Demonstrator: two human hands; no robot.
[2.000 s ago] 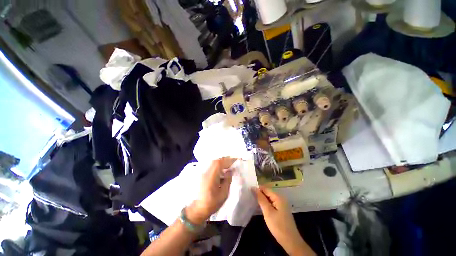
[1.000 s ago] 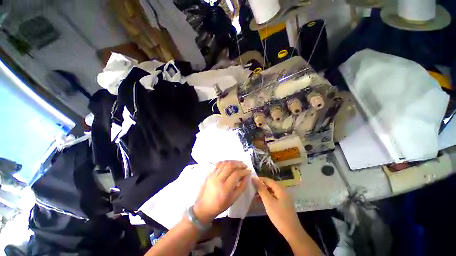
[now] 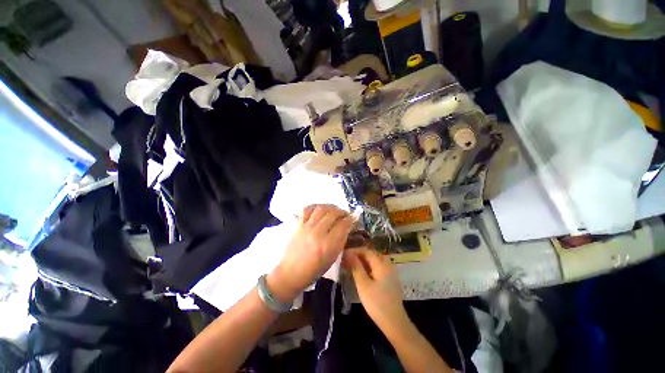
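Note:
The white fabric panel (image 3: pixel 248 267) lies at the left end of the cream overlock machine (image 3: pixel 408 146), up against the needle area (image 3: pixel 357 197). My left hand (image 3: pixel 315 244) rests on the panel close to the needle area, its fingers bent over the cloth. My right hand (image 3: pixel 372 280) is just below and to the right, its fingertips closed at the cloth's edge. A black garment piece (image 3: pixel 328 320) with a pale line hangs below the panel. The cloth under my fingertips is partly hidden.
Black cloth with white pieces (image 3: pixel 219 167) is heaped at left. White cut panels (image 3: pixel 583 160) lie right of the machine. Thread ends (image 3: pixel 514 291) hang at the table edge. Thread cones (image 3: pixel 463 51) stand behind. A bright window (image 3: pixel 36 175) is at far left.
Both hands have moved up and left, nearer the needle area. Less white cloth shows below them, and more of the black piece hangs in view. The whole view has shifted slightly.

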